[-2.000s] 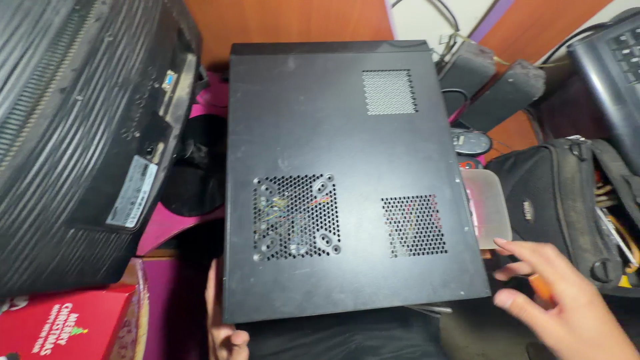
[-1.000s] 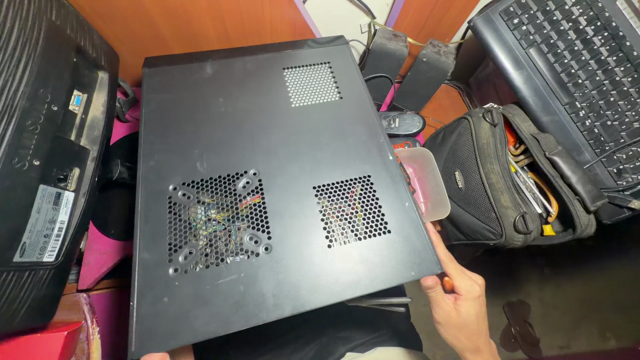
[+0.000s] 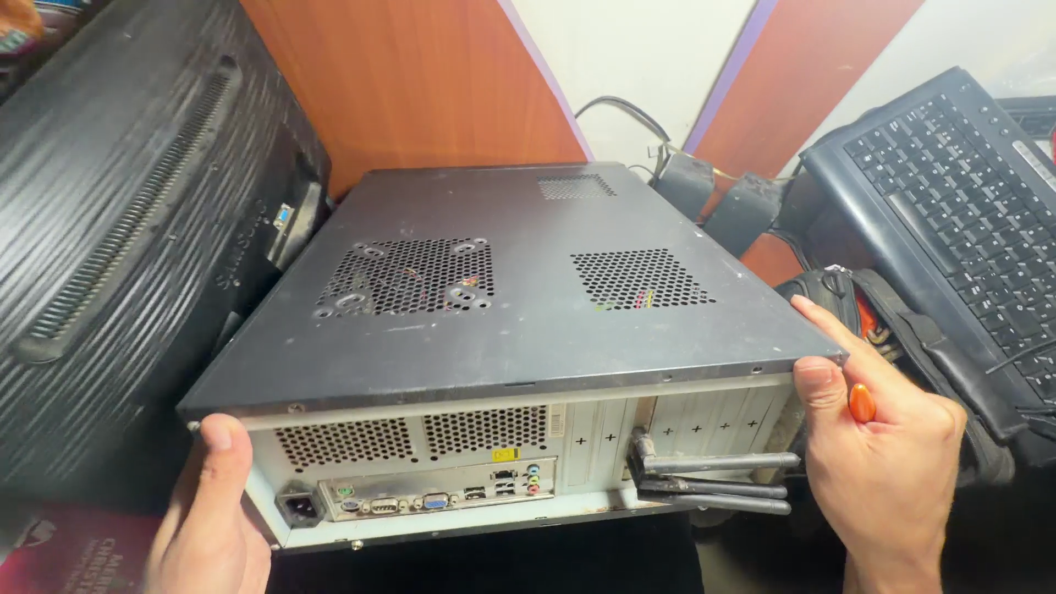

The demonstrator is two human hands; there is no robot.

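A black desktop computer case lies flat between my hands, its pale rear panel facing me, with ports, a power socket and several black antennas sticking out to the right. My left hand grips the left rear corner, thumb on the panel edge. My right hand holds the right rear corner, thumb at the top edge. An orange tool end, seemingly a handle, shows between the right fingers; the rest is hidden. Coloured wires show through the perforated vents of the top cover.
A black Samsung monitor stands close at the left, its back showing. Small dark speakers stand behind the case's right side. At the right are a black tool bag and a black keyboard. A red printed box lies lower left.
The case has tilted so its rear panel and antennas now show. My right hand, off the case two seconds ago, holds its right rear corner; my left hand has come more fully into view.
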